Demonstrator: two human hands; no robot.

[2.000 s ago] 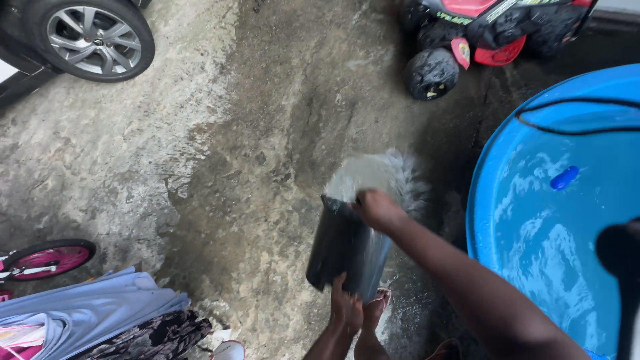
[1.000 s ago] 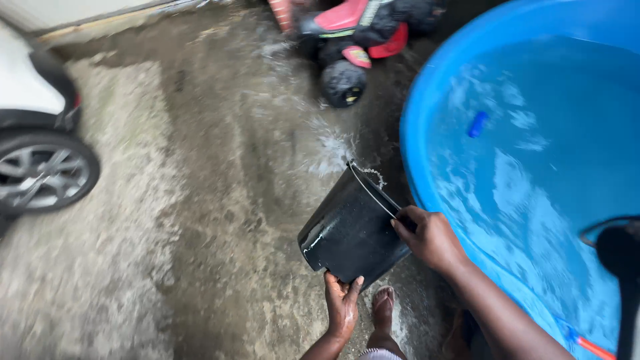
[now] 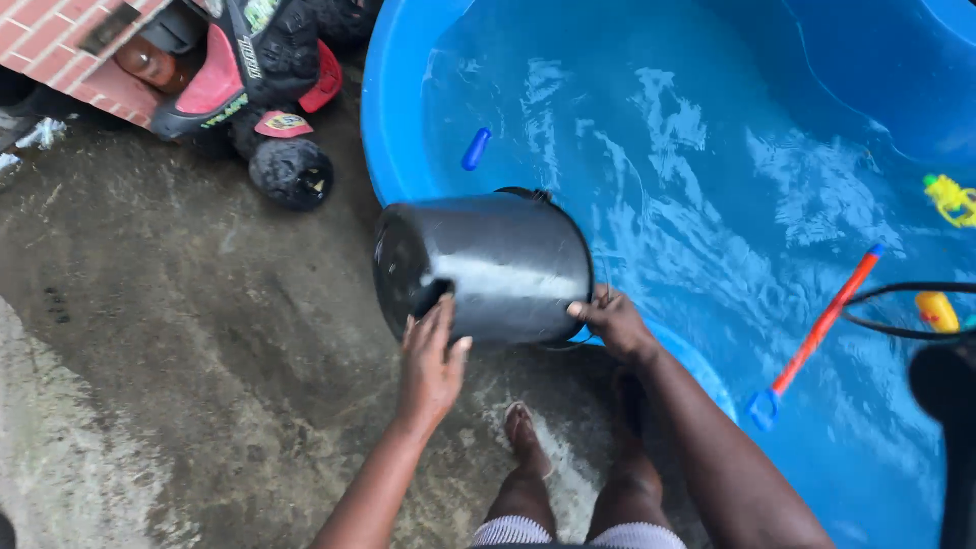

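Observation:
A black plastic bucket (image 3: 503,267) lies tilted on its side in the air, its mouth over the near left rim of a blue plastic pool (image 3: 389,114) that holds water. My right hand (image 3: 614,320) grips the bucket's rim, thumb on the outside. At the bucket's base, my left hand (image 3: 435,366) touches the lower edge with its fingers spread; whether it bears weight I cannot tell. A thin wire handle shows near the mouth. The inside of the bucket is hidden.
In the pool are a blue toy piece (image 3: 476,149), a red tube with a blue handle (image 3: 823,324), a yellow toy (image 3: 951,200) and a black hose (image 3: 877,293). A ride-on toy (image 3: 252,84) stands upper left by a brick-patterned block (image 3: 84,46). Wet concrete (image 3: 191,305) lies below.
The bucket has moved from over the concrete to the pool's rim, its mouth now toward the pool. Water splashed on the floor beyond it earlier. The view has shifted toward the pool.

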